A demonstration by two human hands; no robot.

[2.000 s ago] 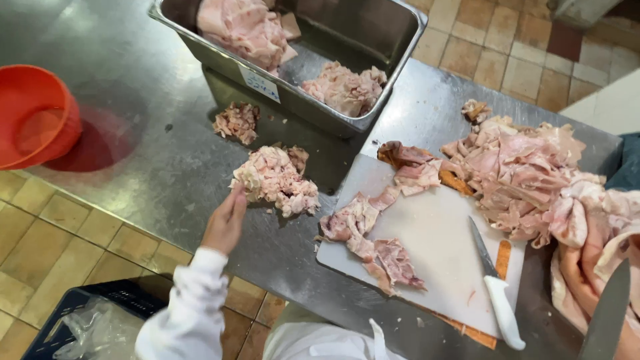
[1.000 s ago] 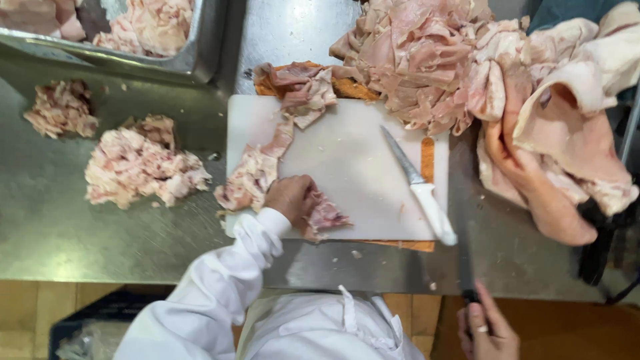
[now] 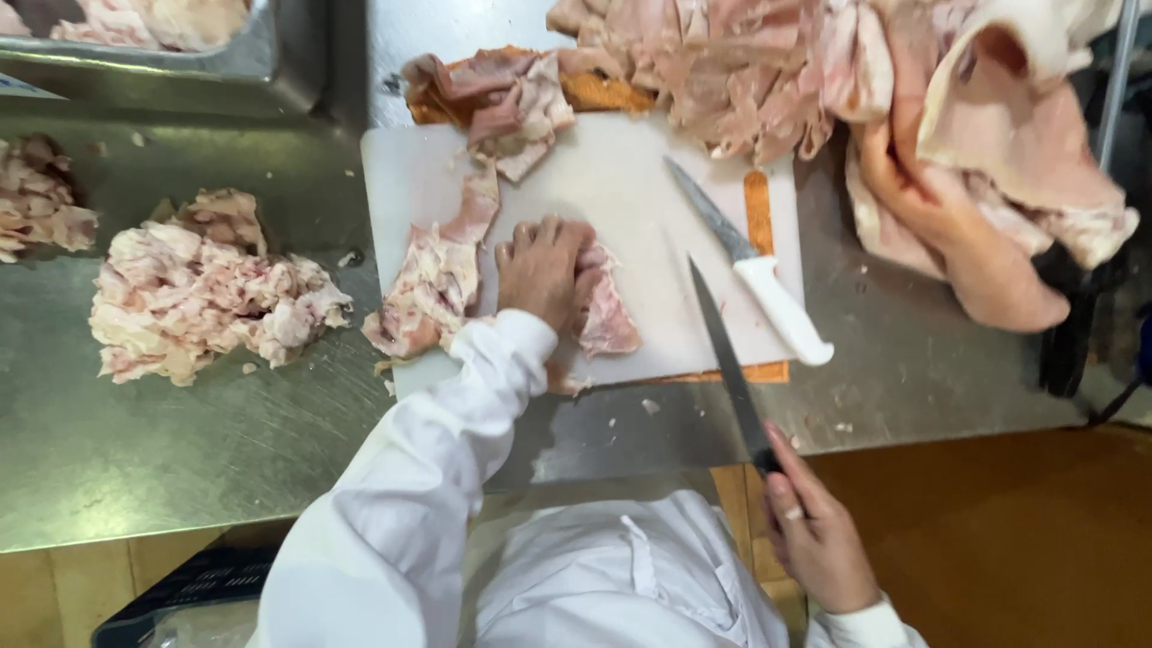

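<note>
My left hand [image 3: 545, 273] lies palm down on a piece of raw meat [image 3: 607, 310] on the white cutting board [image 3: 621, 198]; whether its fingers grip the meat is hidden beneath them. Another strip of meat [image 3: 434, 283] lies just left of it on the board. My right hand [image 3: 814, 522] is closed around the black handle of a long-bladed knife [image 3: 727, 364], whose tip points up over the board's lower right part. A second knife with a white handle [image 3: 781, 306] rests on the board's right side, its handle end past the edge.
Trimmings [image 3: 207, 292] are heaped left of the board, with a smaller pile [image 3: 40, 202] farther left. A metal pan [image 3: 270, 54] stands at upper left. Meat slices [image 3: 720, 63] are piled behind the board, larger skin-like pieces [image 3: 1008, 153] at right. A dark crate [image 3: 193, 576] is below.
My left hand has gone from the trimmings pile to the meat on the board. The long knife has moved from the right onto the board's side, its tip over the board. The view has shifted.
</note>
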